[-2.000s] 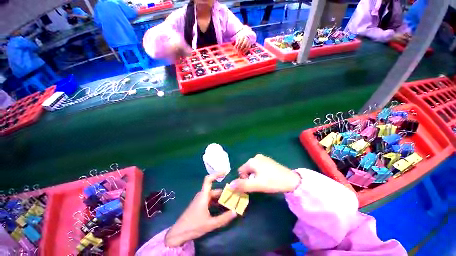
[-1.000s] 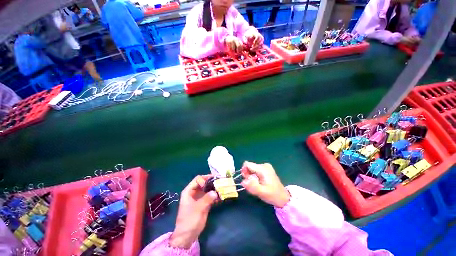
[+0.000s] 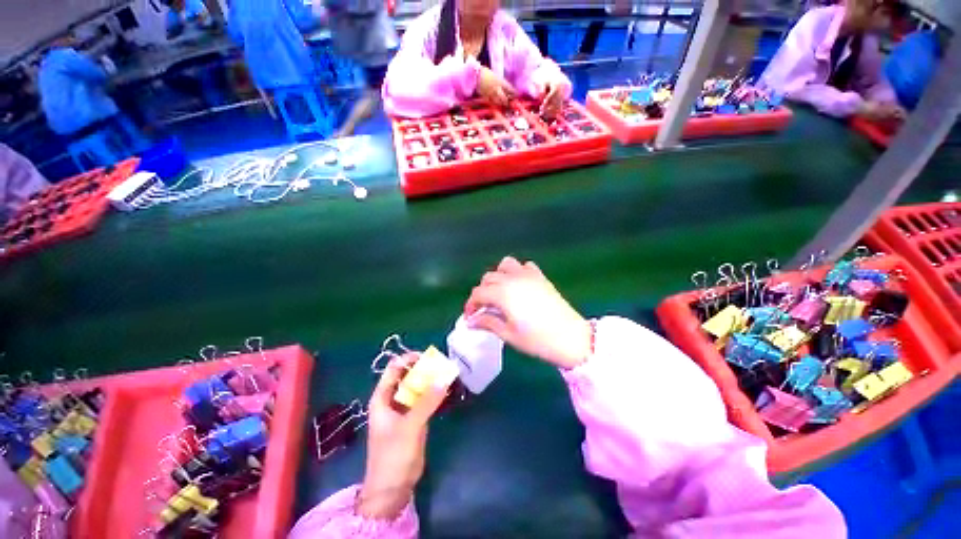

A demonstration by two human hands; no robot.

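My left hand (image 3: 396, 437) holds a pale yellow binder clip (image 3: 425, 378) with its silver wire handles sticking up to the left. A small dark piece shows just right of the clip, partly hidden. My right hand (image 3: 518, 312) grips the top of a white bottle (image 3: 475, 355) from above, right beside the clip. Whether the bottle touches the belt cannot be told. A loose black binder clip (image 3: 337, 428) lies on the belt left of my left hand.
The dark green belt (image 3: 422, 253) runs across. A divided red tray (image 3: 133, 458) with clips is at left, a red tray full of clips (image 3: 775, 455) at right. Across the belt are a red compartment tray (image 3: 506, 173), white cables (image 3: 263, 177), a grey post (image 3: 690, 74) and a person in pink (image 3: 422, 74).
My right hand has left the clip's wire handles and taken hold of the white bottle's top. My left hand has turned the yellow clip and moved slightly left.
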